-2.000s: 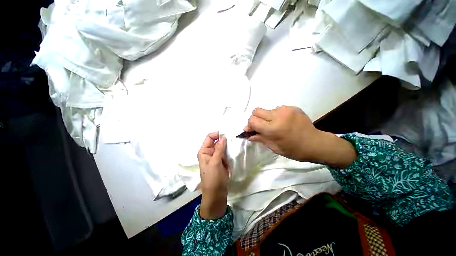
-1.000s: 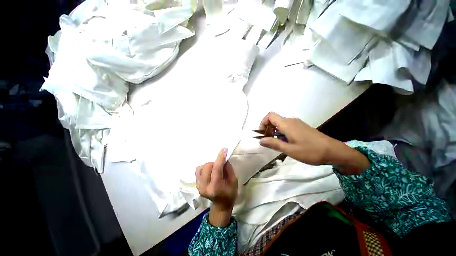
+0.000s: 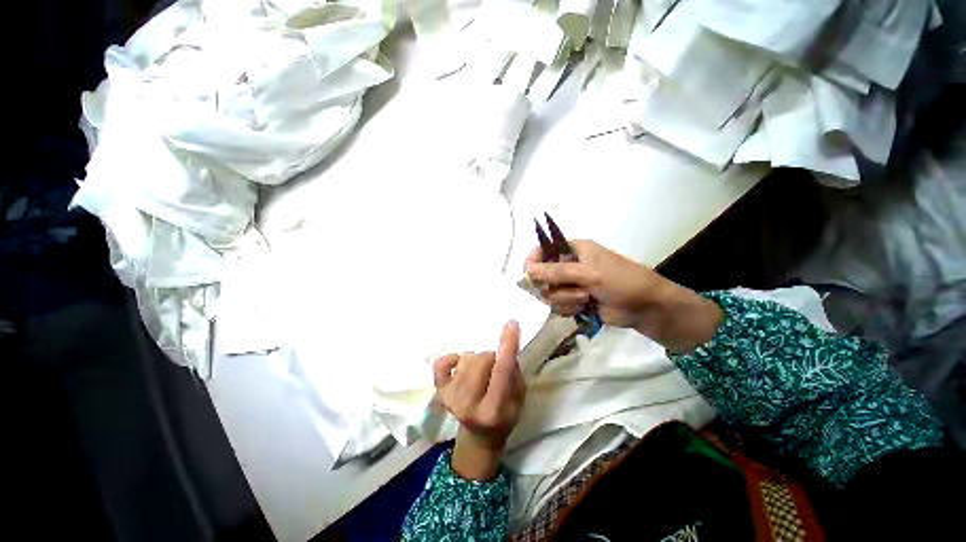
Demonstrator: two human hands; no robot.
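Observation:
A white garment (image 3: 392, 286) lies spread on the table in front of me, so overexposed that its seams barely show. My right hand (image 3: 609, 284) grips dark thread snips (image 3: 553, 241) at the garment's right edge. The two pointed blades are apart and point away from me. The cloth edge meets my right fingertips; I cannot tell if they pinch it. My left hand (image 3: 485, 386) is over the garment's near part, index finger stretched out, the other fingers curled. I see no thread or cloth held in it.
A crumpled heap of white garments (image 3: 201, 138) is at the far left of the table (image 3: 249, 434). Layered white flaps (image 3: 784, 53) lie at the far right. White folds (image 3: 604, 397) lie between the table edge and my apron (image 3: 636, 498). A greyish cloth pile (image 3: 900, 254) is beyond the table at right.
My hands have parted from their earlier close work at the cloth. The snips have turned from pointing left to pointing away from me. My left index finger has stretched out.

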